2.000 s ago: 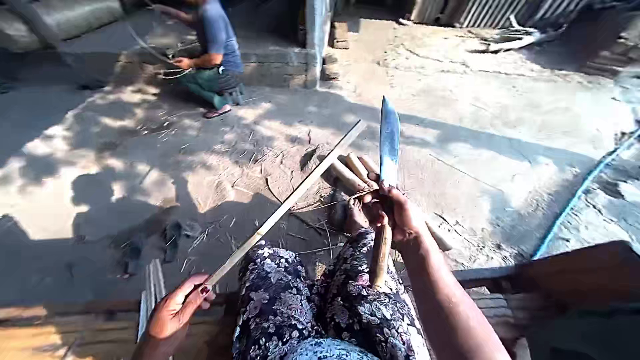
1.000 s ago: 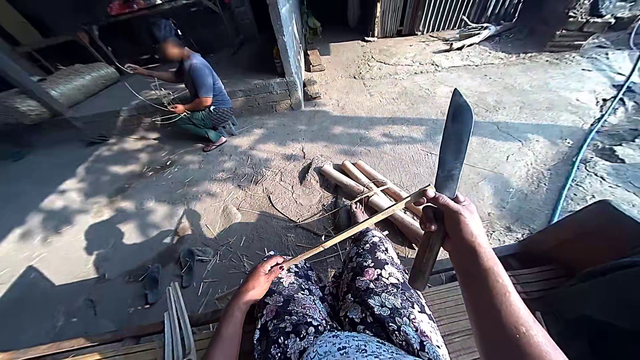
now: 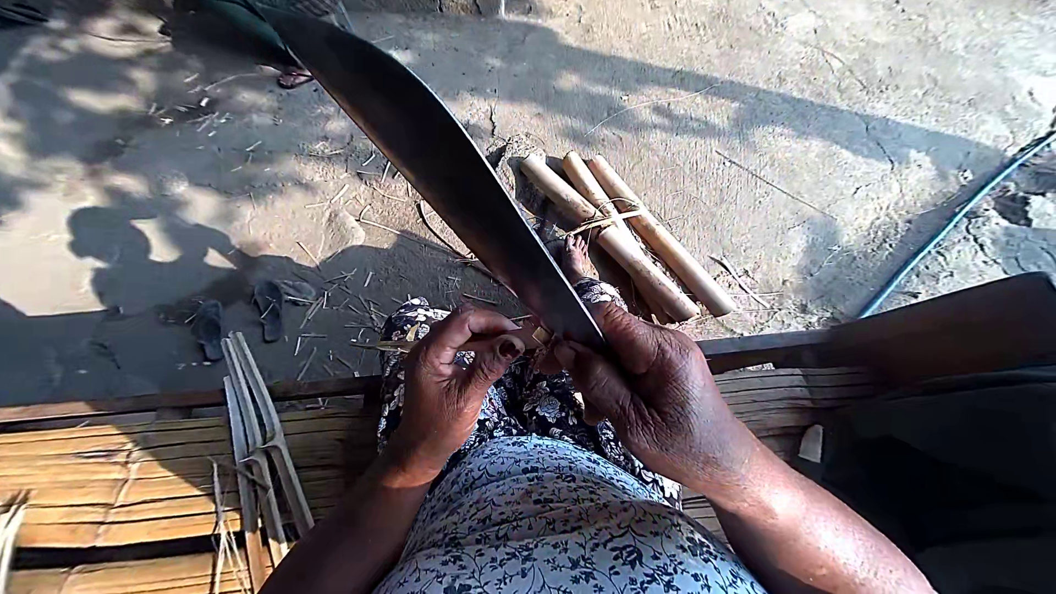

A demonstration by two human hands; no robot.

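Observation:
My right hand (image 3: 648,388) grips a large machete (image 3: 445,157) near the base of its broad dark blade, which slants up to the upper left; the handle is hidden. Close beside it, my left hand (image 3: 458,371) pinches a thin bamboo strip (image 3: 396,344) between thumb and fingers. One end of the strip lies near the blade's base, and the other pokes out to the left of my left hand. Both hands are above my lap.
Tied bamboo poles (image 3: 660,247) lie on the ground beyond my foot. Split strips (image 3: 256,429) lean on the bamboo slat bench (image 3: 107,478) at left. Sandals (image 3: 268,309), a blue hose (image 3: 949,227) and scattered shavings are on the ground. Another person's foot (image 3: 294,77) shows at upper left.
My hands have come close together over my lap. The machete, upright before, now slants to the upper left. Most of the strip no longer shows. The view has tilted down.

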